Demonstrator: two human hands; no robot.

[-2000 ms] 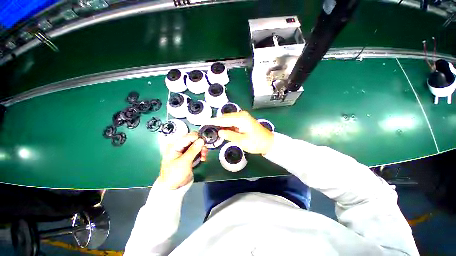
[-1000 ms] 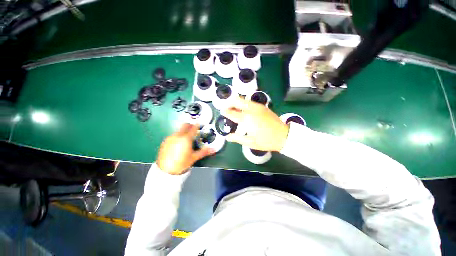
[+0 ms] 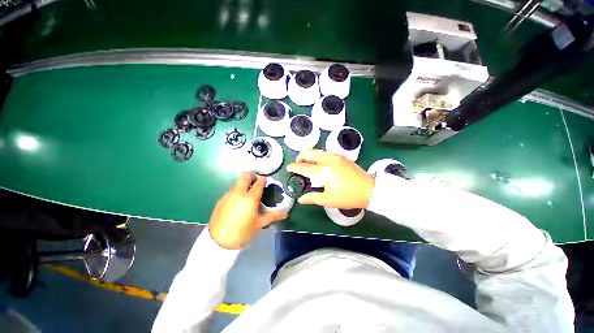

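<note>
My left hand (image 3: pixel 238 212) has thumb and fingers around a white housing (image 3: pixel 276 197) with a dark open centre, on the green bench near its front edge. My right hand (image 3: pixel 337 180) holds a round black part (image 3: pixel 297 185) between thumb and fingers, just right of that housing. Another white housing (image 3: pixel 265 155) with a black ring piece on it stands just behind my left hand. More white housings (image 3: pixel 301 133) stand grouped behind my hands, and others are partly hidden by my right hand and sleeve.
Black rings (image 3: pixel 202 118) lie in a loose pile left of the housings, with one ring (image 3: pixel 235 138) apart. A light grey screw feeder (image 3: pixel 435 84) stands at the back right. The long black screwdriver (image 3: pixel 514 75) slants over it. A metal rail (image 3: pixel 163 57) runs behind.
Earlier both hands were together at a black part over a housing. They have moved apart: my left is now around a housing, my right holds a black part beside it. The camera view has shifted.
</note>
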